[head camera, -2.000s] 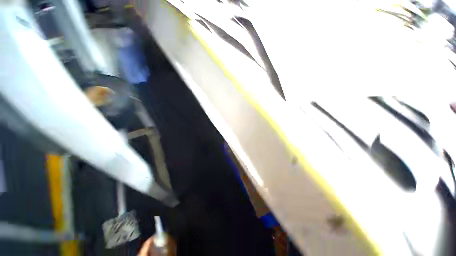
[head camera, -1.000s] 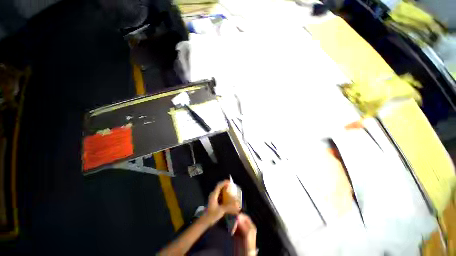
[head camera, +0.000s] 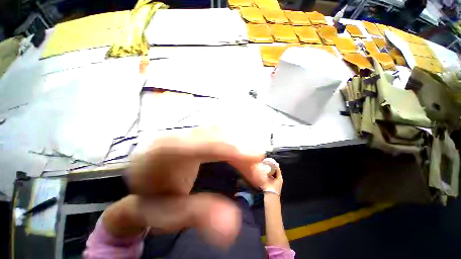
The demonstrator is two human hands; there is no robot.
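Note:
My left hand [head camera: 177, 189] is large and blurred, close to the camera. Its thumb and fingers are spread apart and no object shows between them. Its upper fingers reach right and overlap the view of my right hand. My right hand [head camera: 274, 181] is small in the view, below the bench's front edge. It is closed around a small whitish, round-ended thing [head camera: 269, 166] that looks like the squeeze bottle; most of it is hidden by my fingers.
The white-covered bench [head camera: 217, 119] holds paper sheets, yellow strips [head camera: 132, 33], orange-tan pieces [head camera: 283, 33] and a folded white sheet [head camera: 306, 83]. Tan-beige bag panels [head camera: 399, 109] hang over its right front edge. A side table [head camera: 20, 243] stands lower left. A yellow floor line [head camera: 333, 222] runs lower right.
The view has turned right towards the bench. The hands were together at the bottle; my left hand has come up close to the camera, and the bottle-like thing is in my right hand.

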